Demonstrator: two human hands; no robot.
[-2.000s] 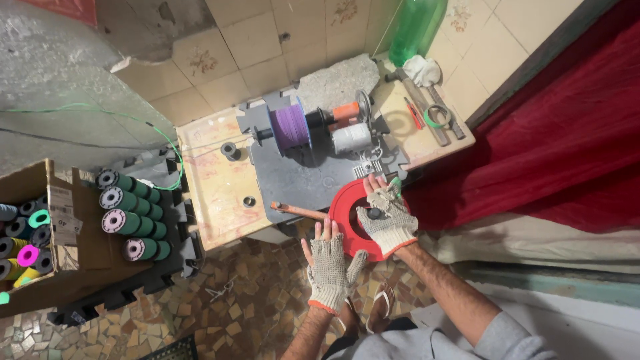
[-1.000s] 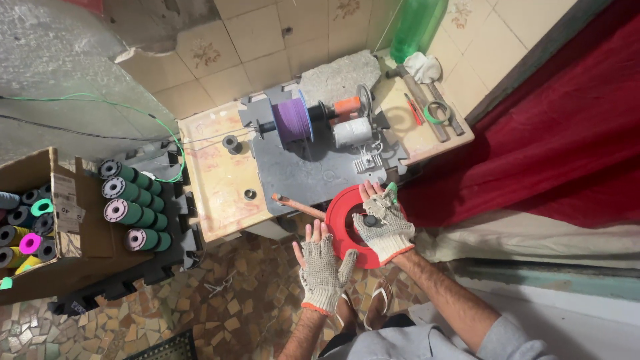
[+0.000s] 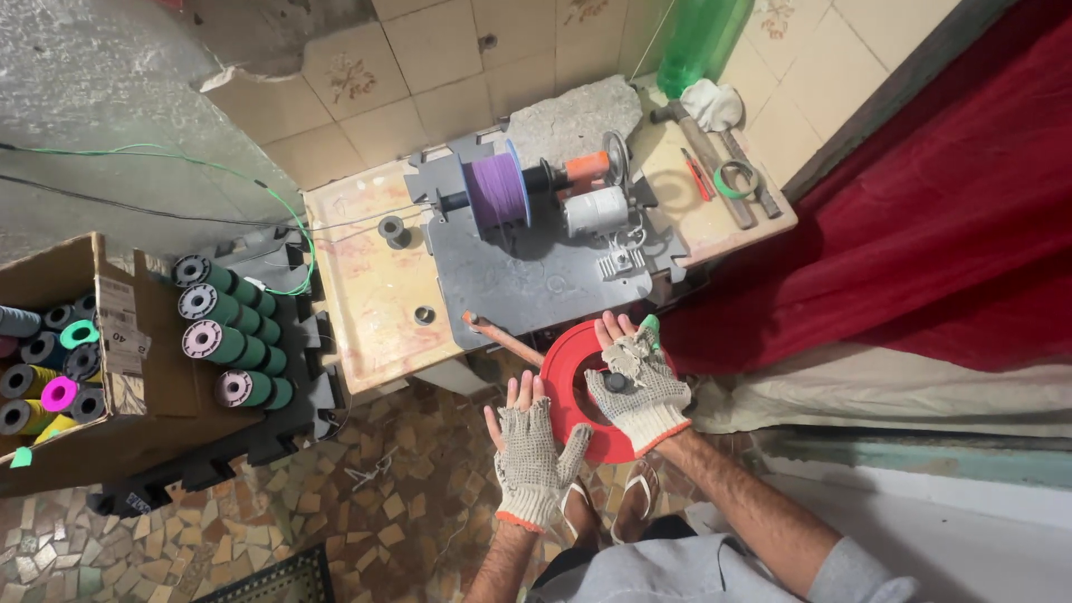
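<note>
My left hand [image 3: 536, 456], in a fingerless knit glove, lies spread against the left side of a red plastic reel [image 3: 563, 412] at the table's front edge. Over the reel's right side rests my right hand [image 3: 638, 381], gloved too, with a green wrap on one fingertip; a dark knob shows by its palm. A rusty metal bar [image 3: 502, 337] runs left from the reel. Behind, a spool of purple line [image 3: 497, 191] sits on a dark shaft, beside a small grey motor [image 3: 596, 211] and an orange part [image 3: 587, 166] near a pulley wheel [image 3: 617, 157].
A small dark spool [image 3: 394, 232] stands on the table [image 3: 368, 293]. Green spools [image 3: 219, 342] and a cardboard box [image 3: 123, 335] of spools are at left. A hammer [image 3: 712, 163], red cutter [image 3: 696, 176] and green tape roll [image 3: 736, 180] lie back right. A red curtain [image 3: 904, 209] hangs at right.
</note>
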